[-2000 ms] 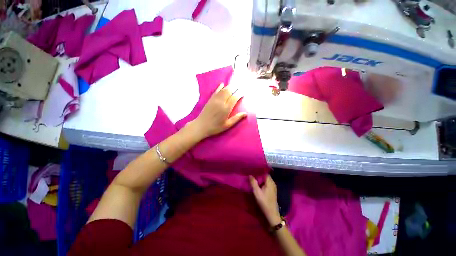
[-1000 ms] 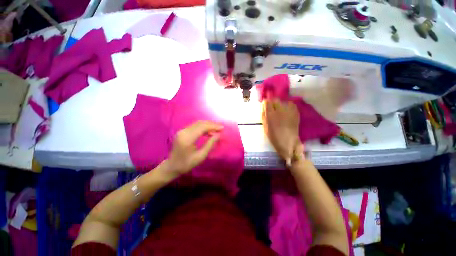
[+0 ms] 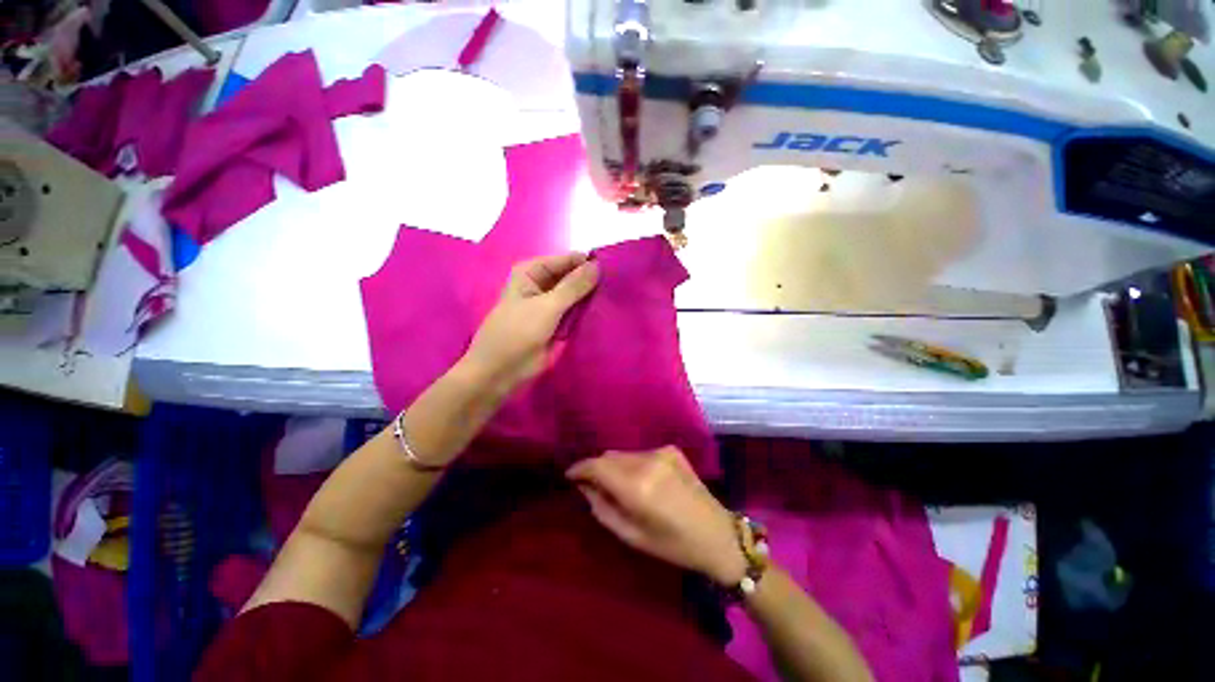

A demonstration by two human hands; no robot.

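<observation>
A large magenta garment panel [image 3: 426, 307] lies on the white table left of the needle, its front part hanging over the edge. A second magenta piece [image 3: 633, 346] lies over its right part. My left hand [image 3: 533, 313] pinches the upper left corner of this piece, just left of and below the presser foot [image 3: 674, 229]. My right hand [image 3: 660, 506] holds the lower edge of the cloth in front of the table, its fingertips partly hidden. The white sewing machine [image 3: 853, 127] has a blue stripe and stands at the right.
Thread snips [image 3: 930, 356] lie on the bed at right. Small magenta pieces [image 3: 267, 140] are heaped at left, near a beige second machine [image 3: 53, 207]. A grey ruler-marked edge [image 3: 267, 382] runs along the front. Magenta panels [image 3: 853, 560] hang low at right; a blue crate [image 3: 200, 533] is below left.
My right hand has drawn the magenta piece from under the machine arm onto the panel and moved down to its lower edge. My left hand has moved up and now pinches its corner.
</observation>
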